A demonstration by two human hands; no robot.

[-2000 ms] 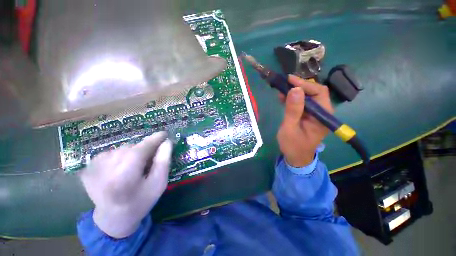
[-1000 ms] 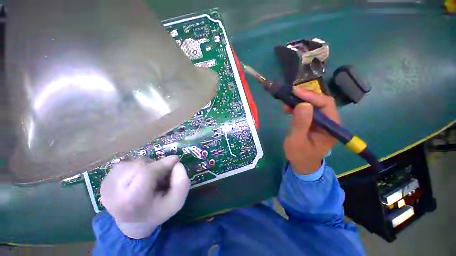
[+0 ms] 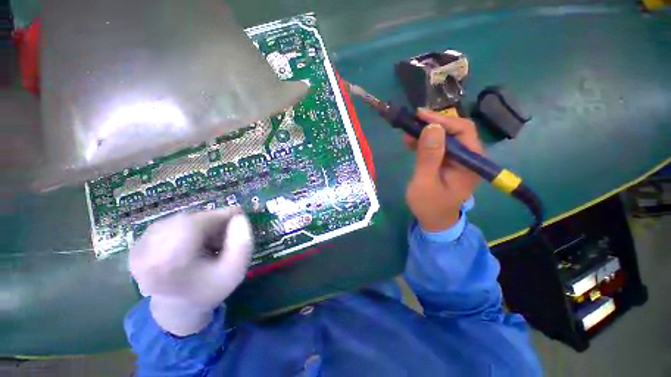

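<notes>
A large green printed circuit board (image 3: 316, 158) with a white border lies in front of me. My left hand (image 3: 193, 258), in a white glove, is over its lower left edge with fingers curled; whether it holds anything does not show. My bare right hand (image 3: 444, 168) holds the soldering iron (image 3: 471, 160) by its dark handle, right of the board. The iron's tip points up and left, close to the board's right edge; contact cannot be told. A translucent fume hood (image 3: 169, 81) hides the board's upper left part.
A red support (image 3: 358, 129) shows along the board's right edge. The iron stand (image 3: 435, 79) and a small black block (image 3: 502, 113) are on the green mat (image 3: 588, 110) beyond my right hand. A black open box (image 3: 566, 276) of electronics sits below at the right.
Compared with one second ago, the hood sits higher in view and shows more of the board's lower left. My gloved hand appears slightly higher and further left. The iron is still in my right hand.
</notes>
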